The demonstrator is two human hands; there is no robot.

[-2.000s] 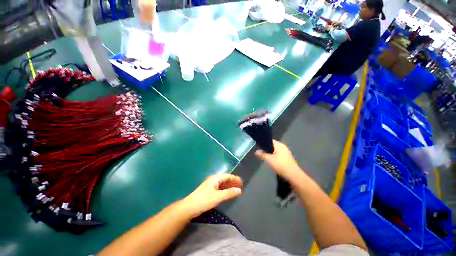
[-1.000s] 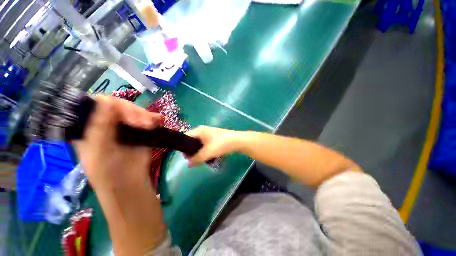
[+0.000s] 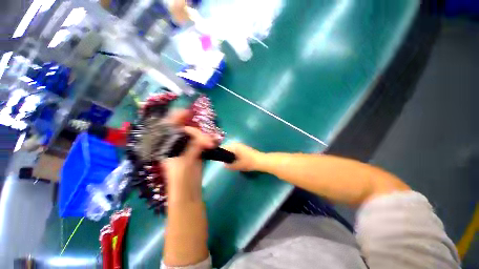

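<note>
A thick black wire bundle (image 3: 219, 154) is held in the air between my two hands, over the bench. My left hand (image 3: 188, 149) is closed around its left part, where the fanned wire ends are blurred. My right hand (image 3: 243, 158) grips its right end. Behind and below my left hand lies the large pile of part-built red and black harnesses (image 3: 206, 116), with silvery ends at its right and dark housings at its left edge. My hands and the bundle hide much of the pile.
A blue bin (image 3: 84, 176) stands at the left with a crinkled clear plastic bag (image 3: 109, 192) beside it. Tied red wire bundles (image 3: 114, 239) lie near the lower left. A small blue tray (image 3: 206, 75) stands behind the pile. The green bench (image 3: 273, 89) has its edge at the right.
My left hand, empty two seconds ago, now also holds the black bundle. The bundle has moved left over the bench from its right edge. The view has swung left.
</note>
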